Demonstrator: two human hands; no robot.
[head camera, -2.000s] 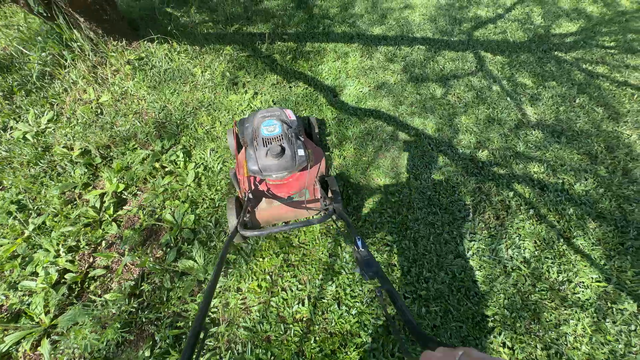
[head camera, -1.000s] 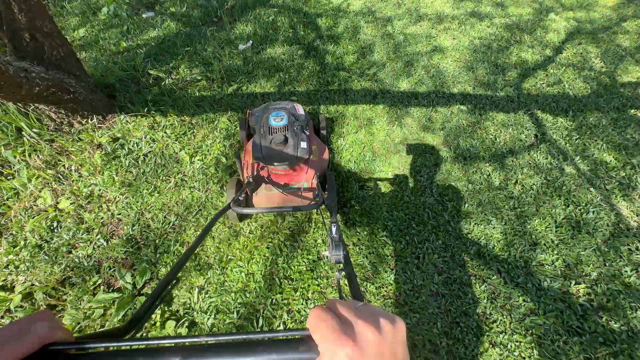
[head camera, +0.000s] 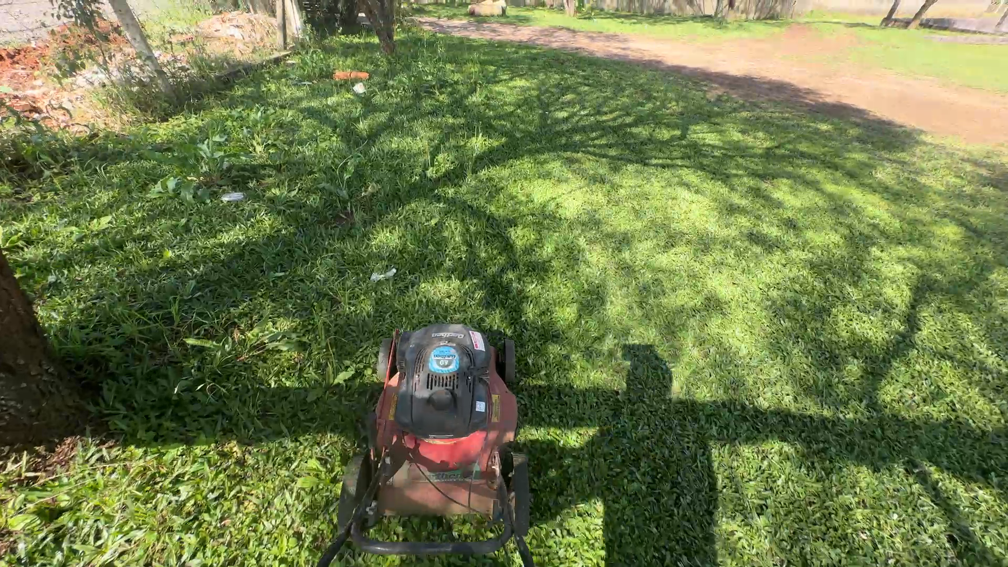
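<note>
A red walk-behind lawn mower (head camera: 445, 441) with a black engine cover (head camera: 442, 382) stands on the grass at the lower middle, facing away from me. Its black tubular handle frame (head camera: 433, 546) runs out of the bottom edge, so the push bar is hidden. Neither my left hand nor my right hand shows in the view of now. Dark wheels sit at the mower's corners, and a thin cable curves over its rear deck.
A tree trunk (head camera: 27, 370) rises at the left edge. White litter (head camera: 383, 275), a pale scrap (head camera: 232, 197) and an orange piece (head camera: 350, 75) lie on the grass ahead. Farther off are a dirt path (head camera: 890, 90), a leaning post (head camera: 142, 47) and rubble (head camera: 47, 87).
The view has tilted up, showing the path and far trees. Both hands, on the black push bar one second ago, have left the view. The mower has moved forward, closer to the tree shadow.
</note>
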